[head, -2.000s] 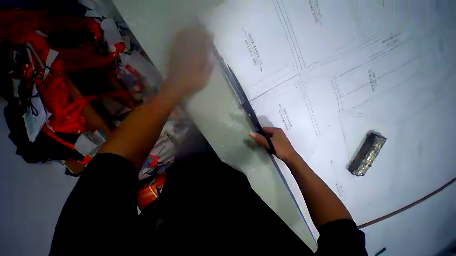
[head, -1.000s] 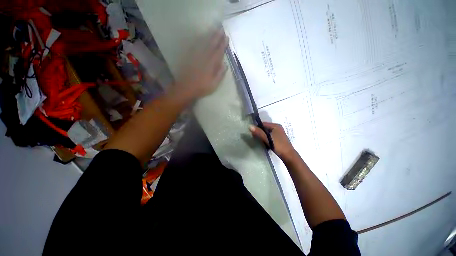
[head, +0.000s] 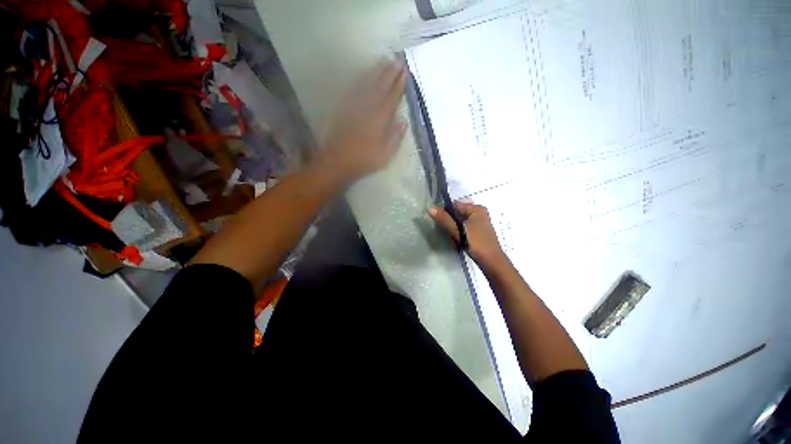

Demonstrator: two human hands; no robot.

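Note:
My right hand (head: 473, 232) grips the handles of long black shears (head: 431, 139). The blades lie along the edge of the printed marker paper (head: 555, 217), over a dark, thin edge of layered cloth. My left hand (head: 371, 121) is slightly blurred, flat with fingers extended, on the pale table (head: 403, 251) beside the paper edge and near the blade tips. I cannot tell whether its fingertips touch the cloth. A tan taped pattern weight (head: 617, 303) rests on the paper, right of my right forearm.
A thin brown strip (head: 694, 379) lies on the paper at lower right. A shiny dark object (head: 770, 421) is cut off at the lower right corner. Orange-red fabric (head: 100, 143), scraps and a wooden frame (head: 143, 156) lie left of the table. A small grey object (head: 427, 9) is at the top.
The view has shifted, so the paper, weight and strip appear moved. My left hand has come down from higher beside the blades. My right hand still holds the shears.

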